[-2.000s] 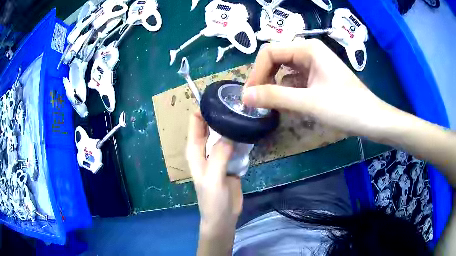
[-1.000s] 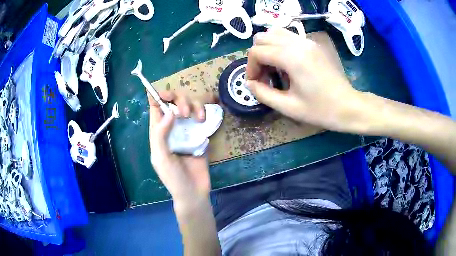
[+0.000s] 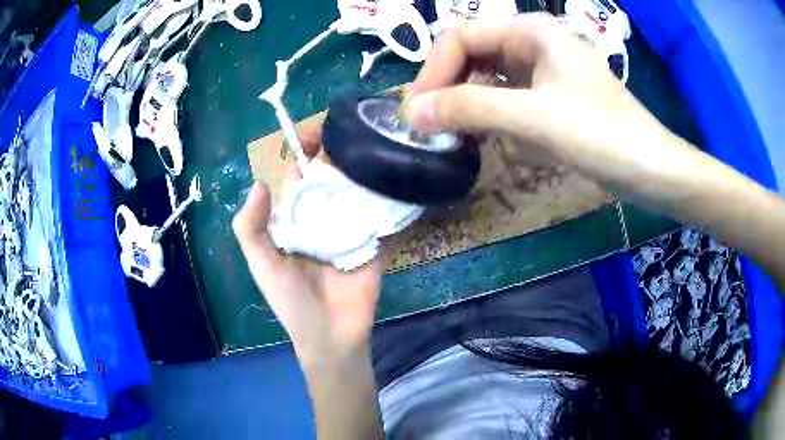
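My left hand (image 3: 314,275) holds a white wheel housing (image 3: 331,219) with its plain back up and its thin rod pointing up and away. My right hand (image 3: 516,112) grips a black-tyred wheel (image 3: 392,159) at its silver hub, fingers on the hub's upper side. The wheel is tilted and overlaps the housing's right part in view. I cannot tell if they touch. Both are above the stained cardboard pad (image 3: 516,193).
White housings overlap in a pile (image 3: 163,56) at the back left, and one lies alone (image 3: 142,249) at the left. More stand at the back. Blue crates with white pieces are at the left (image 3: 99,215) and low right (image 3: 624,301).
The wheel has been lifted off the cardboard, tilted and moved left over the housing by my right hand. My left hand still holds the housing, its back now turned more upward.
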